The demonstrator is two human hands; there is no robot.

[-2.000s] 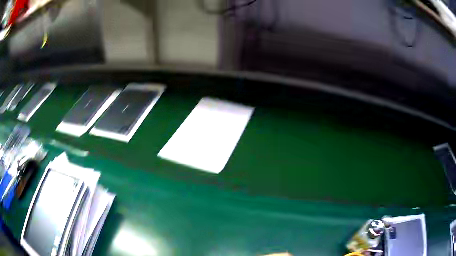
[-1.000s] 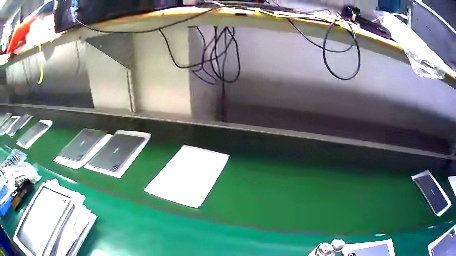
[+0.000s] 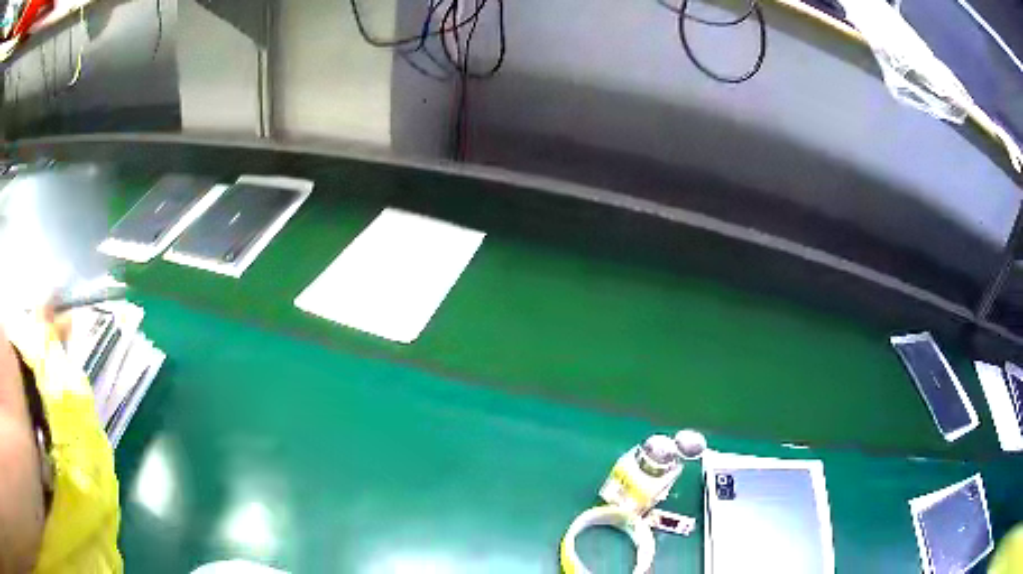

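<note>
My left hand (image 3: 58, 320) is at the left edge, blurred and partly cut off, beside a stack of framed parts and white sheets (image 3: 132, 376). A bright, blurred pale shape (image 3: 51, 219) lies just beyond the hand; whether I grip it is unclear. A dark band and a yellow sleeve (image 3: 84, 482) show on that arm. My right hand is not in view; only a yellow patch shows in the bottom right corner. A tablet back cover (image 3: 768, 521) with its camera block at the top left lies on a white sheet at the lower right.
A bottle (image 3: 642, 477), a tape roll (image 3: 572, 544) and a small metal-ended item (image 3: 671, 521) lie left of the cover. A white sheet (image 3: 393, 275) and covers (image 3: 239, 224) lie on the belt; others (image 3: 934, 385) are at right. An unclear white edge shows at the bottom left.
My left arm has come into view over the left stack, with the bright shape beyond it. The camera view has shifted, showing more of the lower right bench and less shelf than one second ago.
</note>
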